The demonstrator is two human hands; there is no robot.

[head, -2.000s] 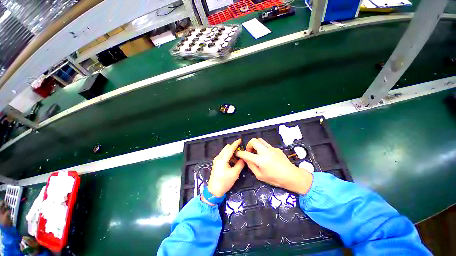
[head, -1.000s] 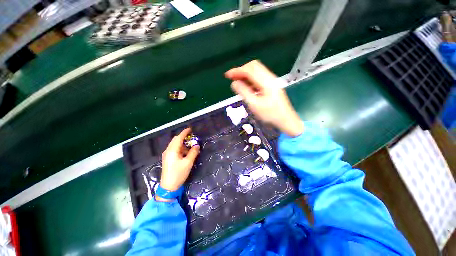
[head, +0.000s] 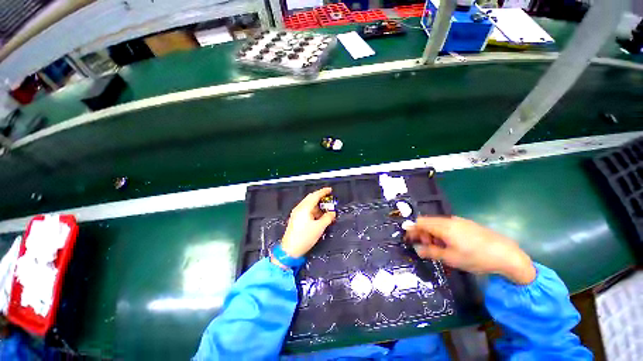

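Note:
A clear blister tray [head: 366,257] lies on a black carrier tray [head: 278,195] on the green bench. My left hand [head: 307,224] holds a small round module [head: 328,204] at its fingertips over the tray's upper left. My right hand [head: 465,243] is slightly blurred over the tray's right side, its fingertips beside a round white piece [head: 407,225]. I cannot tell whether it grips anything. Another module with a white disc [head: 403,209] sits just above. A white scrap piece [head: 393,186] lies at the tray's upper edge.
A green conveyor [head: 211,148] runs behind the tray, with a module [head: 332,144] on it. A red bin of white pieces [head: 42,271] stands left. Another black tray [head: 624,183] is at the right. A filled blister tray [head: 285,53] and a blue box [head: 465,29] are beyond the conveyor.
My right hand has moved from above the tray's back edge down to its right side. My left hand still holds a module. The view has swung left, bringing the red bin back fully.

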